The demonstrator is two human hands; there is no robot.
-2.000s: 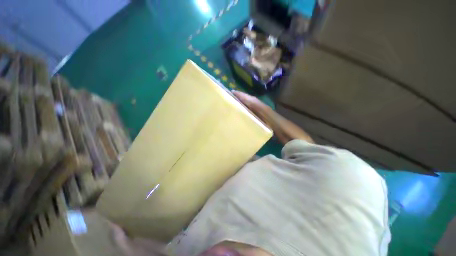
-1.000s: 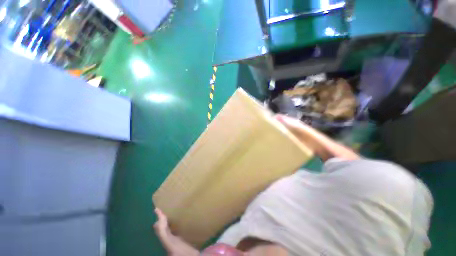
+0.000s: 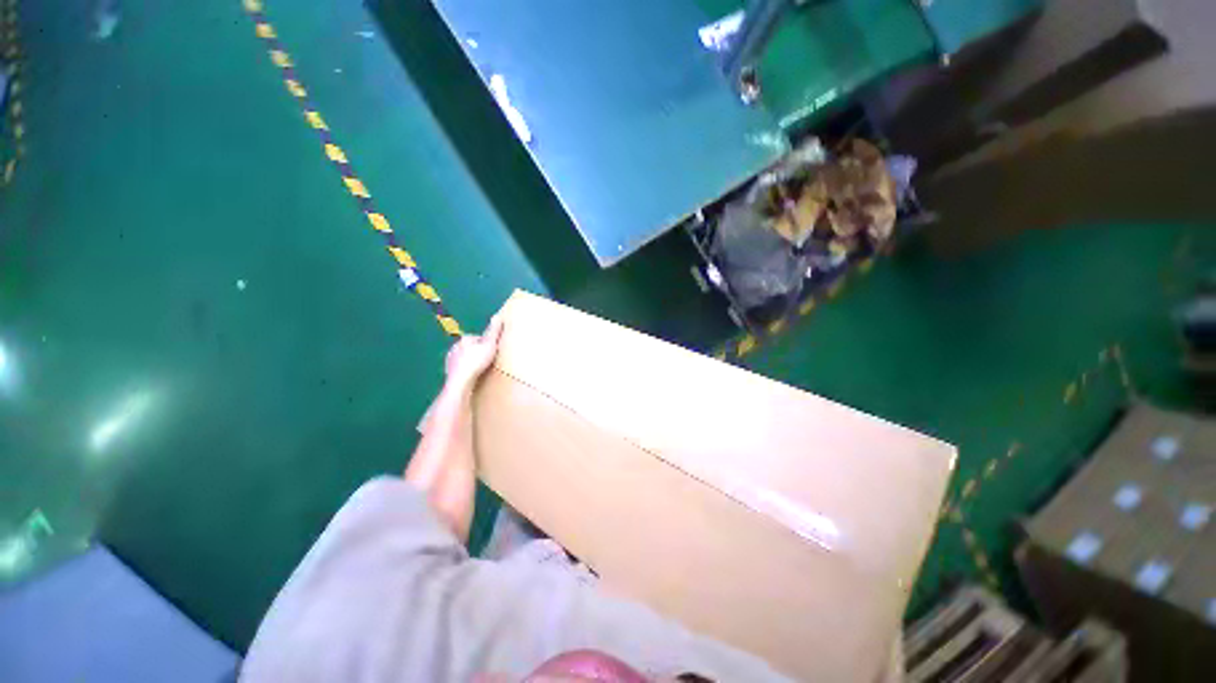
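A closed brown shipping carton (image 3: pixel 720 467) is held in front of my body, its long side running from upper left to lower right. A seam with a shiny strip runs along its top. My left hand (image 3: pixel 476 358) grips the carton's upper left corner, with the forearm coming up from a light sleeve. My right hand is not visible; the carton's lower right part runs out of the bottom of the picture.
A metal worktable (image 3: pixel 627 120) stands ahead. A bin of crumpled brown and clear scrap (image 3: pixel 834 207) is at its right. Cartons with white labels (image 3: pixel 1134 494) and wooden pallets (image 3: pixel 980 640) are at lower right. Yellow-black tape (image 3: pixel 354 187) crosses the green floor.
The view has turned past the pallets and grey surfaces to the worktable and bin. The carton now slants down to the right. My left hand is at its upper corner; my right hand has gone from view.
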